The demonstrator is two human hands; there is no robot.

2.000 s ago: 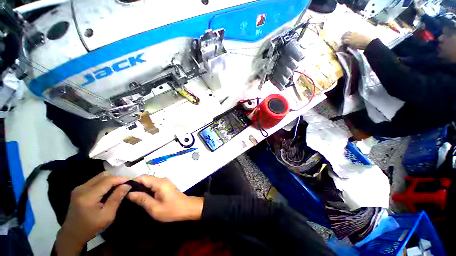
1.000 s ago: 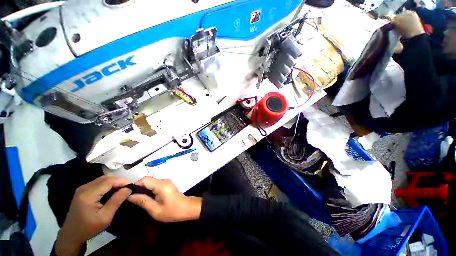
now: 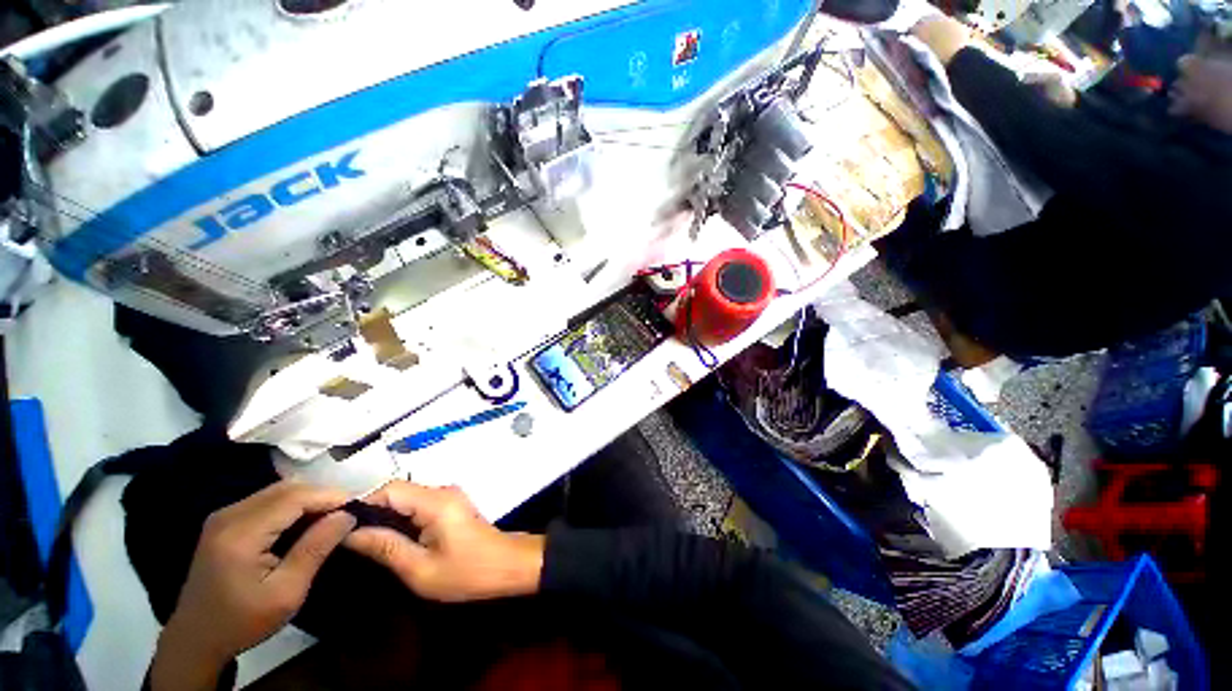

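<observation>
My left hand (image 3: 257, 567) and my right hand (image 3: 453, 543) are bare and close together at the lower left. Both pinch the edge of a black fabric piece (image 3: 169, 520) between thumbs and fingers, in front of the table's near edge. The rest of the fabric hangs below and behind my hands and merges with dark clothing, so its outline is unclear. The sewing machine head (image 3: 405, 128), white with a blue band, stands beyond my hands. Its needle area (image 3: 318, 308) is above and apart from the fabric I hold.
On the white table (image 3: 520, 466) lie a slim blue tool (image 3: 457, 428), a small grey disc (image 3: 523, 424), a lit smartphone (image 3: 599, 350) and a red cone-like object (image 3: 730, 294). Blue crates (image 3: 1128, 614) and striped fabric (image 3: 946, 581) are at the right. Another person's dark sleeve (image 3: 1067, 176) reaches in.
My hands keep nearly the same pinch on the black fabric. The other person's arm at the upper right went up with pale and dark pieces, then came down and forward. The view shifted slightly.
</observation>
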